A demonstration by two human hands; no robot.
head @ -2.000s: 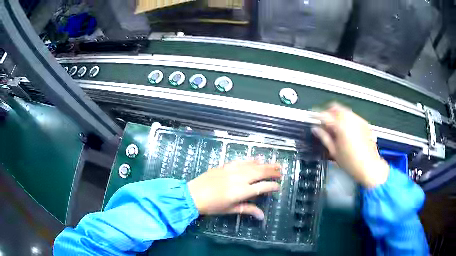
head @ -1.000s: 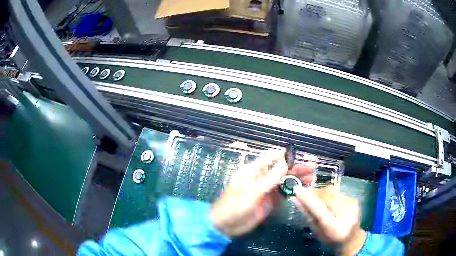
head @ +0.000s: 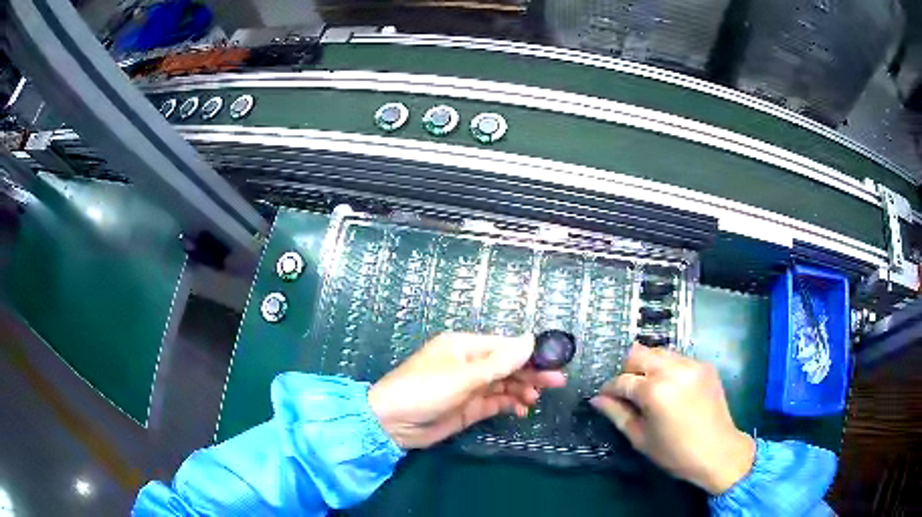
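Observation:
My left hand (head: pixel 455 389) pinches a round part (head: pixel 554 349) between its fingertips above the tray, its dark face turned up. My right hand (head: pixel 677 409) is just to the right, over the tray's right part, fingers curled with the fingertips together. A small dark shape shows at those fingertips; I cannot tell whether it is a part held there. The clear ribbed blister tray (head: pixel 404 288) lies on the green bench below both hands. Its rightmost column holds several dark parts (head: pixel 657 291) on edge; my right hand hides the lower end of that column.
White-rimmed discs (head: pixel 441 119) stand on the green conveyor belt (head: pixel 607 162) beyond the tray. Two discs (head: pixel 289 266) lie on the bench left of the tray. A blue bin (head: pixel 780 343) with whitish scraps is at the right. A grey post (head: pixel 131 131) slants across the left.
The lone disc on the belt's right is gone since the earliest frame, as is a fourth disc from the middle group. My hands have moved apart; the left one now shows a disc's dark face.

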